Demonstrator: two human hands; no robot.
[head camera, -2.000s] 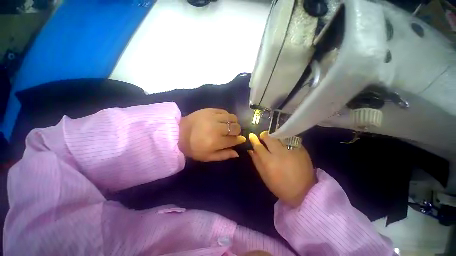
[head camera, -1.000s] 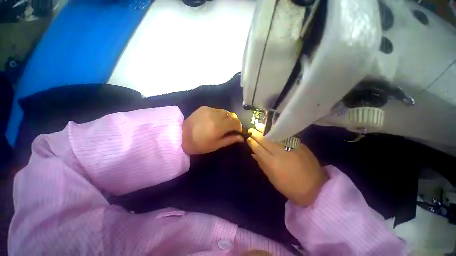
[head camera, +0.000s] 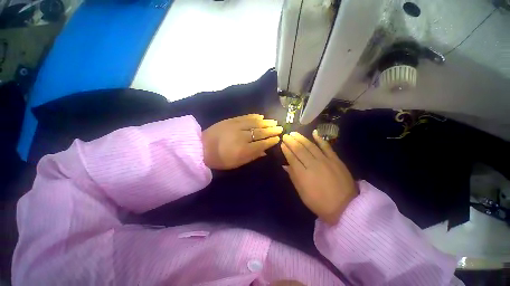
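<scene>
A dark garment piece (head camera: 240, 195) covers the machine bed and my lap. My left hand (head camera: 240, 142), with a ring, lies flat on the cloth left of the presser foot (head camera: 291, 111). My right hand (head camera: 316, 170) lies flat on the cloth just below and right of the foot. The fingertips of both hands nearly meet in front of the lit foot. Both hands press on the cloth; no pinch shows. Gold embroidery (head camera: 411, 124) shows on the dark cloth at the right. The seam under the fingertips cannot be made out.
The off-white sewing machine head (head camera: 358, 56) stands at upper right, with a ribbed tension dial (head camera: 398, 76). Blue sheet (head camera: 95, 56) and a white table surface (head camera: 209, 50) lie behind the cloth. A small dark tool (head camera: 492, 206) lies at the right edge.
My left fingers, bent on the cloth a second ago, are now spread flat. My right fingers have spread and moved slightly up. The gold embroidery shows more at the right; the view has shifted.
</scene>
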